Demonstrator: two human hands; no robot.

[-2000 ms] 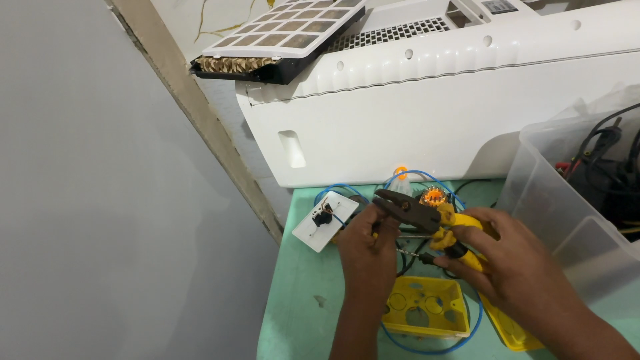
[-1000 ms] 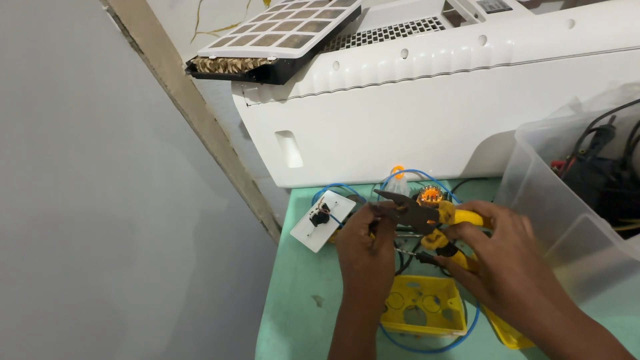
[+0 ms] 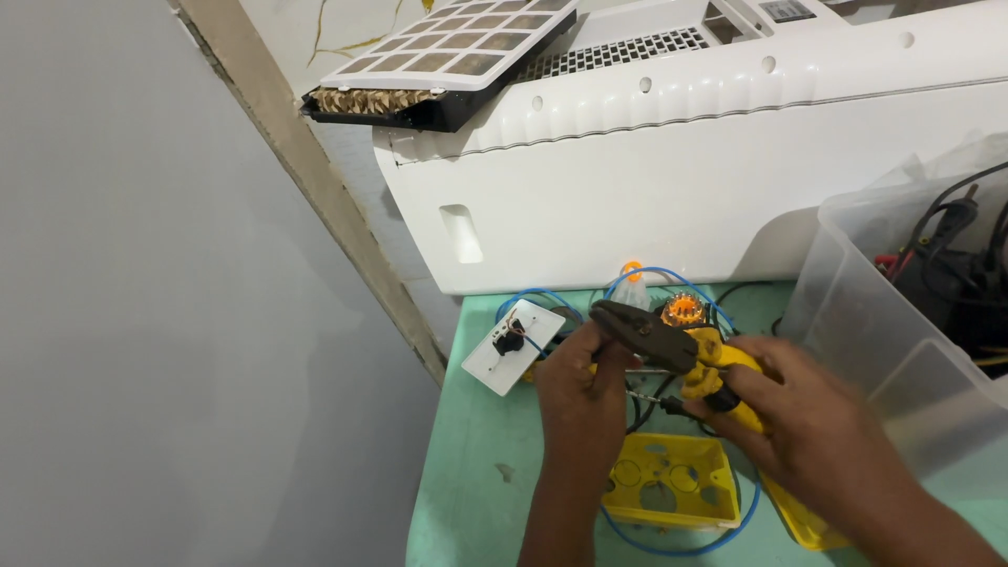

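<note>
My right hand [image 3: 795, 409] grips the yellow handles of combination pliers [image 3: 650, 335], whose dark jaws reach over the fingertips of my left hand [image 3: 587, 386]. The left fingers are pinched together on something small that they hide; I cannot tell what. Left of them a white faceplate [image 3: 529, 364] lies on the green table with its black socket part and a blue wire upward. Blue wire [image 3: 683, 550] loops around a yellow wall box [image 3: 671, 512] below the hands. A thin metal shaft with a dark end [image 3: 673, 405] shows between the hands.
A white appliance [image 3: 614, 205] runs along the back, with a filter frame [image 3: 441, 47] on top at the left. A clear plastic bin [image 3: 874, 354] of dark cables stands at the right. Near the back lie an orange round part [image 3: 683, 309] and a second yellow box [image 3: 803, 520] lies at lower right.
</note>
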